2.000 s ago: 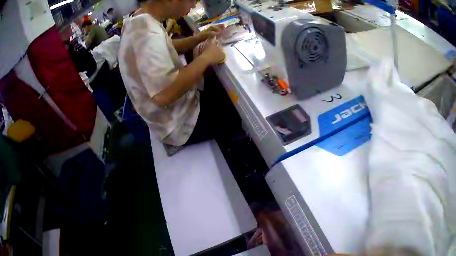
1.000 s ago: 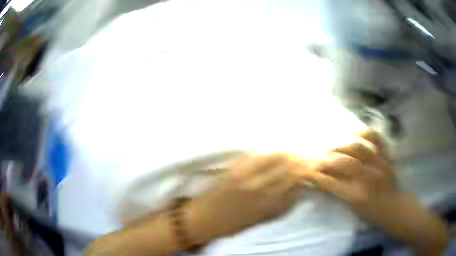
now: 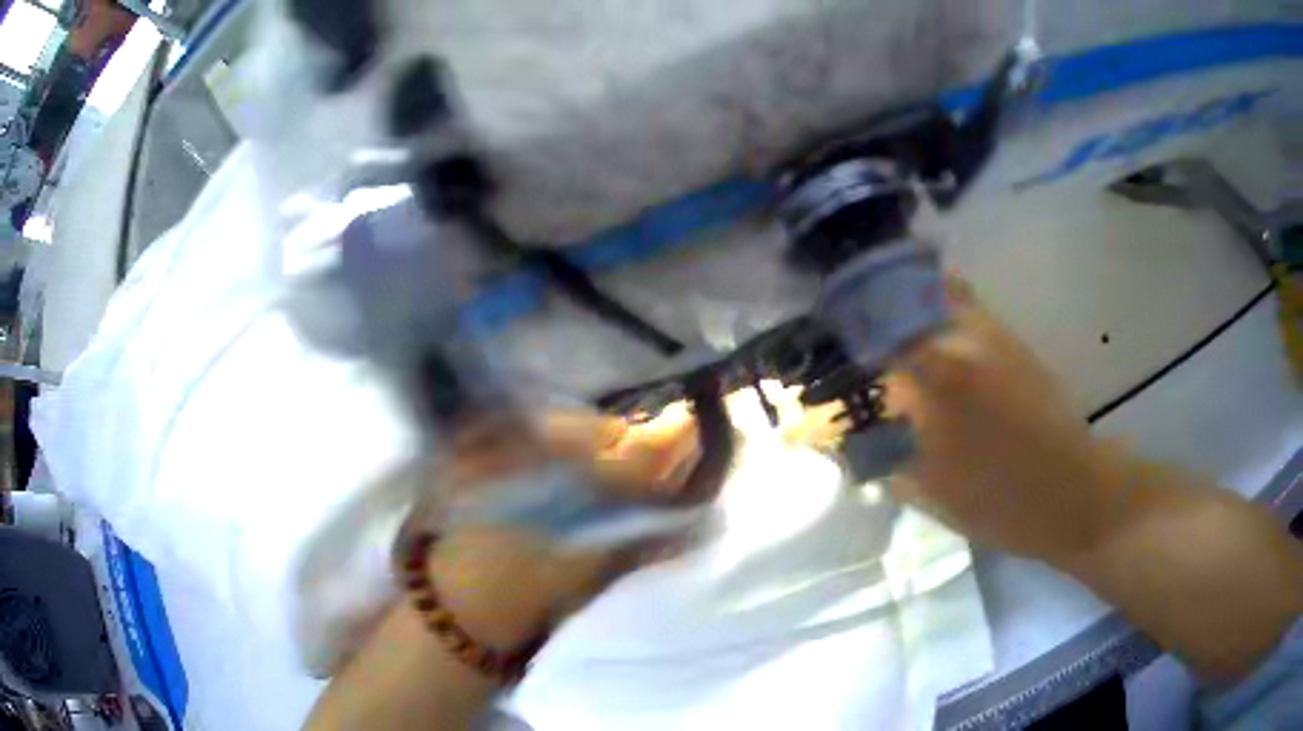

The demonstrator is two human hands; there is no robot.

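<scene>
White fabric spreads over the left of the machine bed and under the needle area, which is brightly lit. My left hand, with a beaded bracelet, lies on the fabric left of the needle; a fold of cloth crosses the hand and its fingers reach toward the needle. My right hand is raised right of the needle beside the grey knob. Its fingertips are hidden behind the knob and metal parts, so its grip cannot be told. The view is blurred.
The sewing machine head with a blue stripe fills the top, close overhead. The pale machine bed has a dark seam line at right. A ruler strip runs along the front edge. A grey machine part with a blue panel is at lower left.
The view has moved in close to the machine head. My hands, earlier together on the fabric, are now apart on either side of the needle, the right one raised by the knob.
</scene>
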